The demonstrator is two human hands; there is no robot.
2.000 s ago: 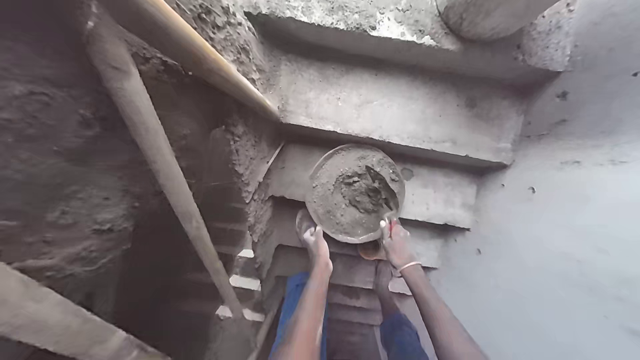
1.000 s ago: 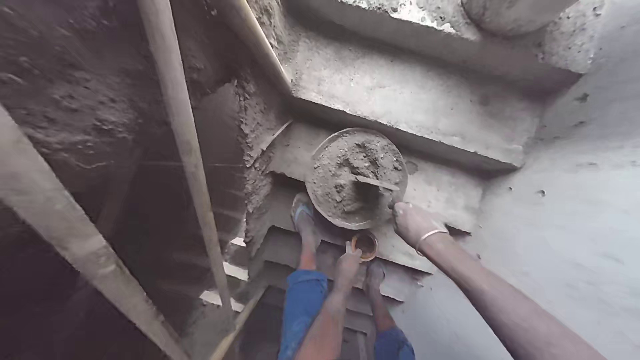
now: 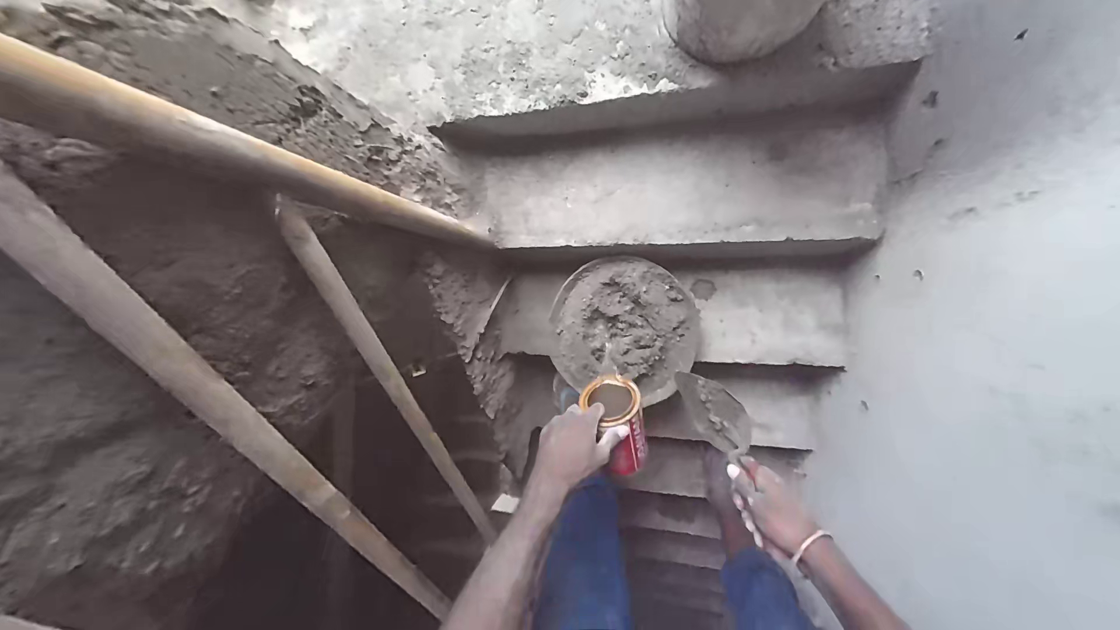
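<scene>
A round pan of grey mortar [image 3: 626,324] rests on a concrete stair step. My left hand [image 3: 573,444] grips a red metal can [image 3: 628,451] with a gold-coloured rim, tilted at the pan's near edge; a thin stream of liquid appears to run from it onto the mortar. In my right hand [image 3: 770,507] is the handle of a pointing trowel [image 3: 716,413], its blade smeared with mortar and lying just right of the pan's near edge. A pale bangle circles my right wrist.
Concrete steps [image 3: 682,188] rise ahead and descend beneath my feet. A smooth plastered wall [image 3: 989,350] bounds the right side. Wooden poles [image 3: 350,324] cross the dark drop on the left. A rounded object [image 3: 744,26] stands on the top ledge.
The can has come up to the pan's near edge in my left hand, tilted. The trowel, over the mortar one second ago, has moved out to the pan's right side.
</scene>
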